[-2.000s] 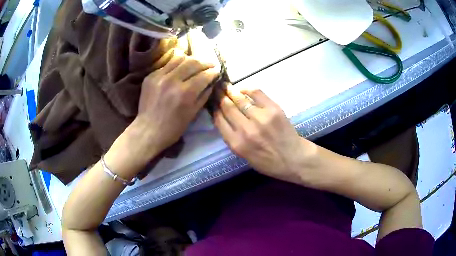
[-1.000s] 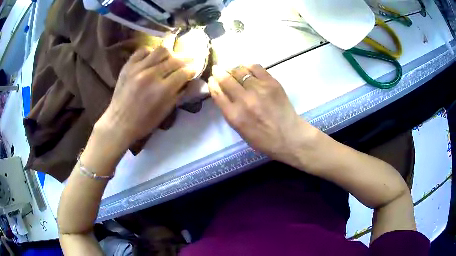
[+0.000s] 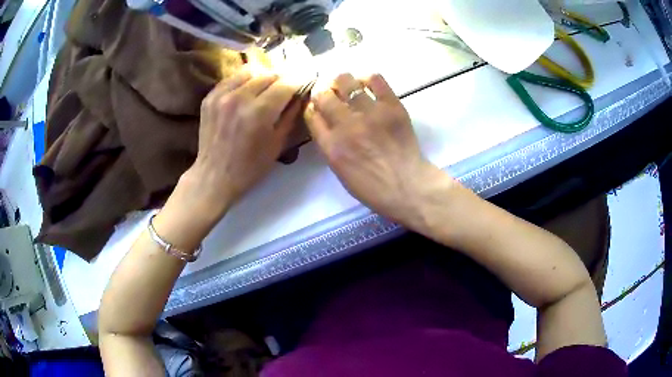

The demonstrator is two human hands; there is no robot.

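The brown garment (image 3: pixel 118 110) lies heaped left of the needle area, with a dark edge running between my hands. My left hand (image 3: pixel 239 129) has its fingertips on the cloth edge just below the sewing machine's needle area. My right hand (image 3: pixel 365 136), with a ring, pinches the same edge close beside it. The fingertips of both hands are washed out by the lamp glow. The sewing machine head (image 3: pixel 243 18) is above my hands. The presser foot and needle are lost in the glare.
Green-handled scissors (image 3: pixel 551 103) and a yellow handle (image 3: pixel 575 59) lie at the right, partly under a white rounded piece (image 3: pixel 505 33). A ruler strip (image 3: pixel 354 239) follows the table's front edge. A pale device (image 3: pixel 22 269) stands at the lower left.
Over the two seconds, my right hand has moved up towards the needle. My left hand went up and left, then came back right beside it. The cloth edge between them is higher and less visible.
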